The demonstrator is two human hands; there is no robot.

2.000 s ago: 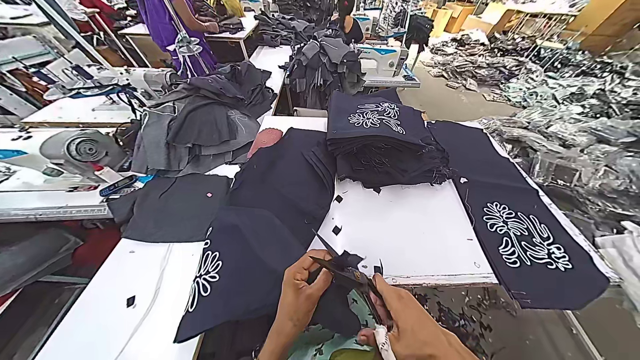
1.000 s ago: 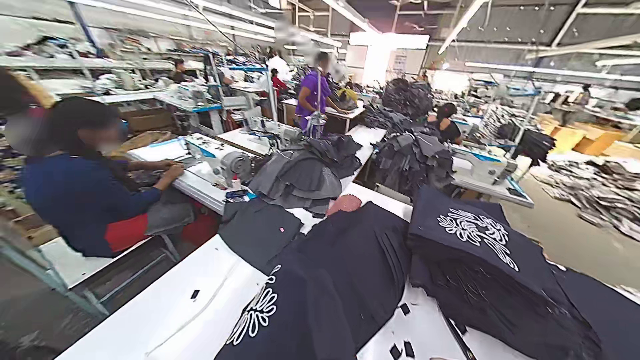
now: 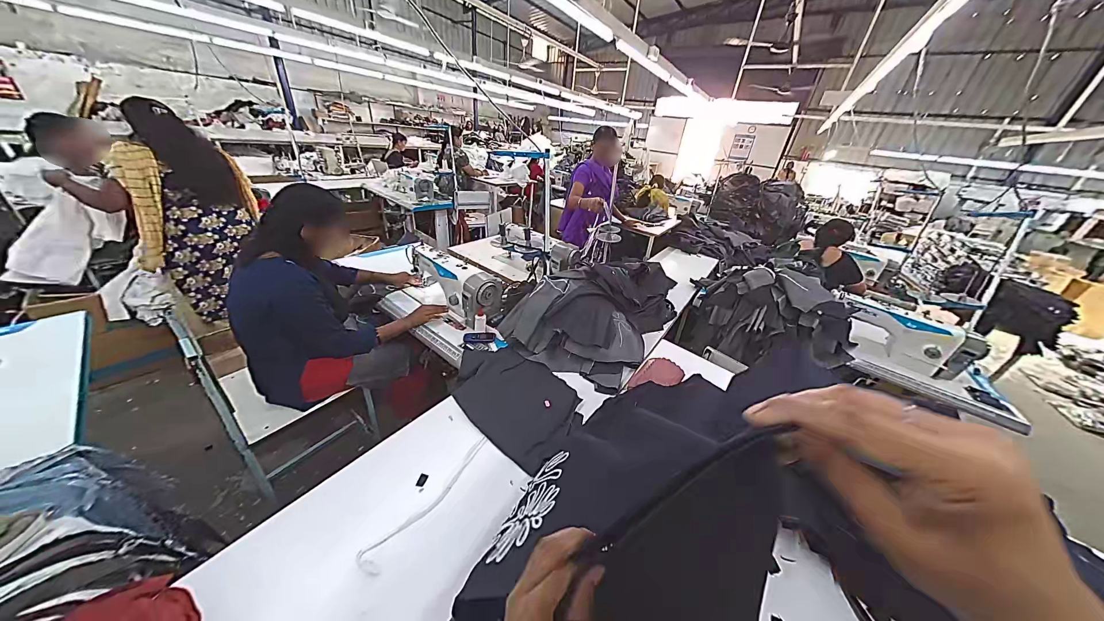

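A dark fabric panel (image 3: 690,526) is stretched between my two hands near the bottom of the head view. My left hand (image 3: 556,576) grips its lower left edge. At the right, my right hand (image 3: 931,492), partly blurred, pinches the upper edge between thumb and fingers. Beneath lies a navy cloth piece (image 3: 621,457) with white looped embroidery (image 3: 530,509). A plain dark cloth piece (image 3: 517,405) with a small pink mark lies beyond it on the white table (image 3: 345,517). No scissors show in this view.
A white cord (image 3: 423,517) and a small dark scrap (image 3: 422,479) lie on the table. Grey fabric heaps (image 3: 595,319) rise behind, near a sewing machine (image 3: 461,285). A person in blue (image 3: 289,319) sits at that machine. At lower left is a pile of clothing (image 3: 86,535).
Two seconds ago my hands held scissors and dark cloth; now both hold a dark panel. The stack of embroidered pieces is now largely hidden. The view has swung up and left.
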